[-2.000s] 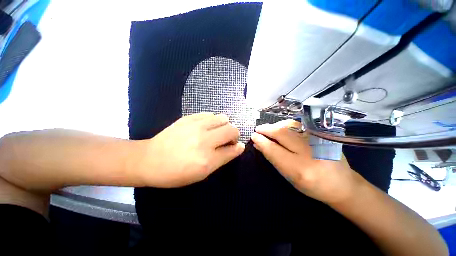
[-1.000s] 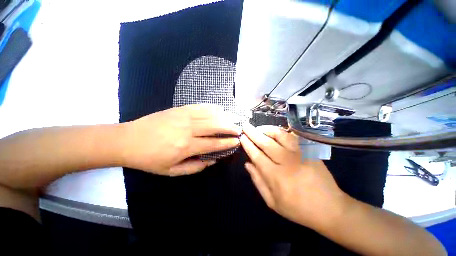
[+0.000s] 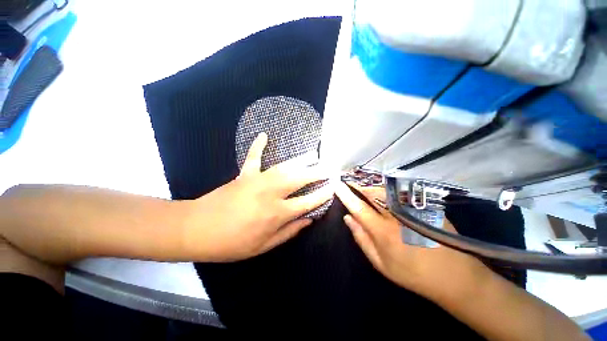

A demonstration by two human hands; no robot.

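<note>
A grey checked oval elbow patch lies flat on a large black ribbed knit panel. My left hand is spread on the patch's lower part, one finger pointing up across it, other fingers towards the needle area. My right hand lies low on the black knit, its fingertips beside the patch's lower right edge, near the presser foot; whether it grips the cloth is unclear. The sewing machine head covers the panel's right side. The needle tip cannot be made out.
Spare dark grey checked patches lie at the upper left on a blue-and-white surface. The white table has a curved front edge with a scale. Black knit hangs over the front edge and also shows right of the machine's curved dark bar.
The panel has turned, its upper left corner now lower. My left hand has moved down and spread its fingers, showing more patch. The machine head appears larger and lower; the snips are out of sight.
</note>
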